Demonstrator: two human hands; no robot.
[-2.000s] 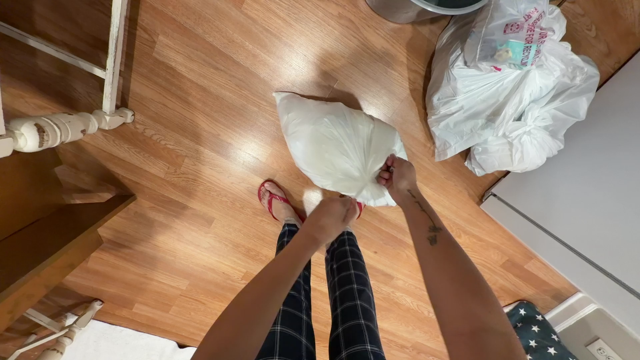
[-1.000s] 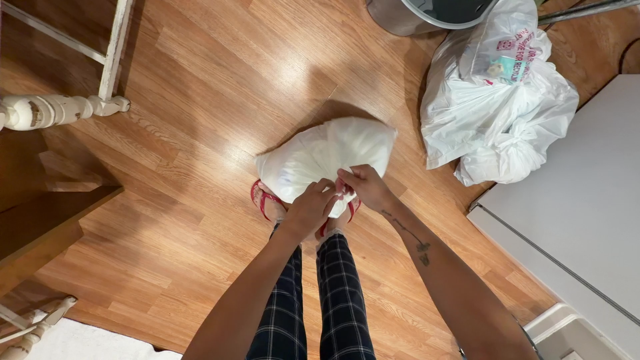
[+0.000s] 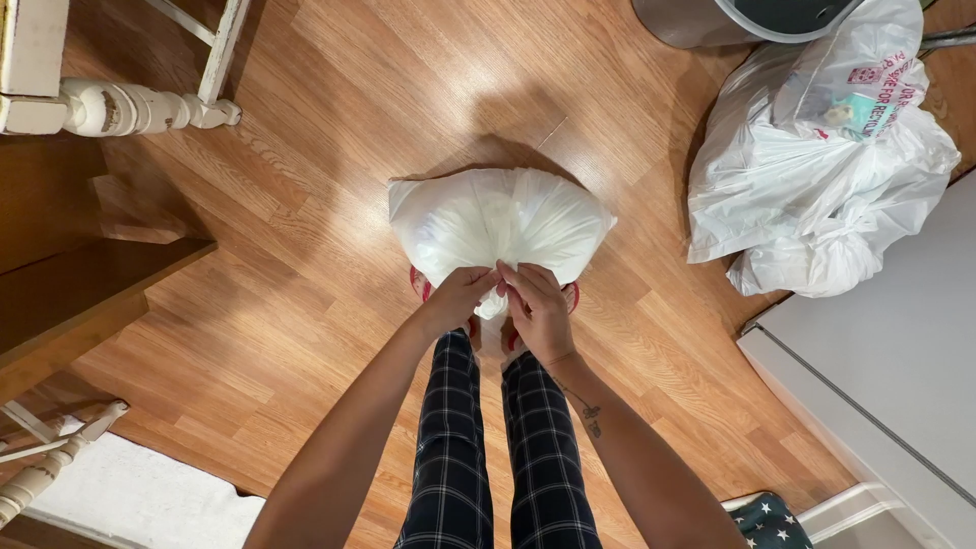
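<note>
A full white plastic bag [image 3: 496, 217] lies on the wood-look floor just in front of my feet, its gathered neck toward me. My left hand [image 3: 461, 296] pinches the neck of the bag from the left. From the right, my right hand [image 3: 540, 309] grips the same gathered plastic, and the fingertips of both hands meet there. A small white tuft of the bag shows below the fingers. The exact hold of the fingertips on the plastic is partly hidden.
Several white plastic bags [image 3: 808, 175] sit at the right, beside a grey bin [image 3: 686, 23]. A light grey cabinet or appliance [image 3: 884, 343] stands at lower right. White-painted turned furniture legs [image 3: 137, 107] and a brown wooden piece [image 3: 91, 282] are at left.
The full bag has turned so that its neck points straight toward my legs. Both hands have come together at the neck; two seconds ago they were apart.
</note>
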